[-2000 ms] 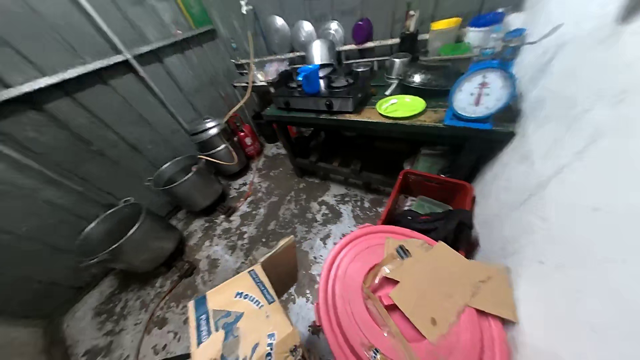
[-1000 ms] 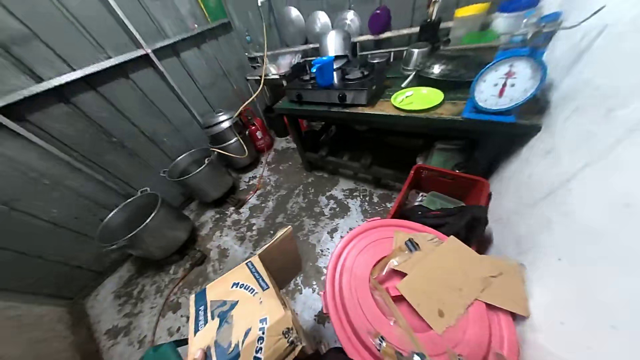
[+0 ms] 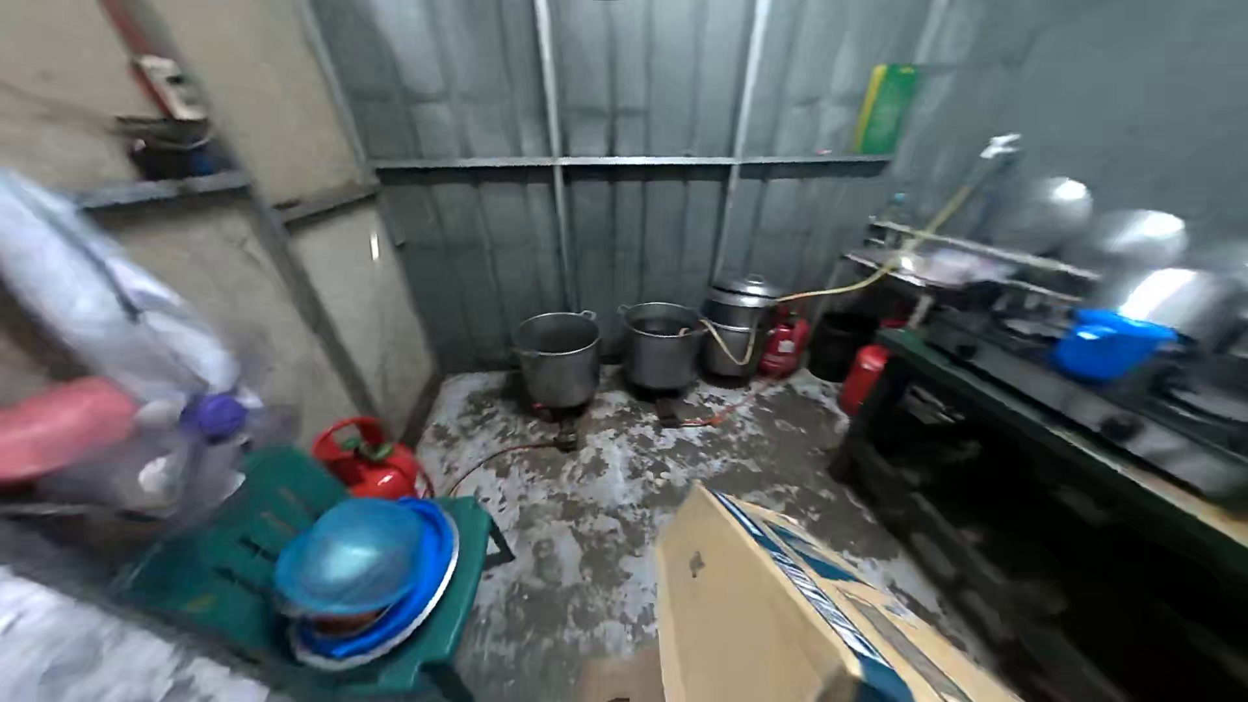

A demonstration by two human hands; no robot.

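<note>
A cardboard box (image 3: 770,604) with blue printing stands out from the bottom edge, right of centre. Neither my left hand nor my right hand can be made out; the box's lower part is cut off by the frame. Left of it, a green plastic chair (image 3: 468,585) bears a blue basin (image 3: 439,561) with a translucent light-blue bowl or cover (image 3: 351,556) on top. A red gas cylinder (image 3: 375,473) is on the floor behind the chair.
Two open metal pots (image 3: 560,366) (image 3: 661,356) and a lidded pot (image 3: 738,327) line the metal wall. Red cylinders (image 3: 783,346) (image 3: 863,378) stand beside them. A gas stove (image 3: 1053,380) on a dark green table (image 3: 897,341) is at the right; hoses cross the floor.
The view has swung strongly left, bringing the chair and basin into sight. The pink lid, red crate and scale have left the view. The box now shows a plain side.
</note>
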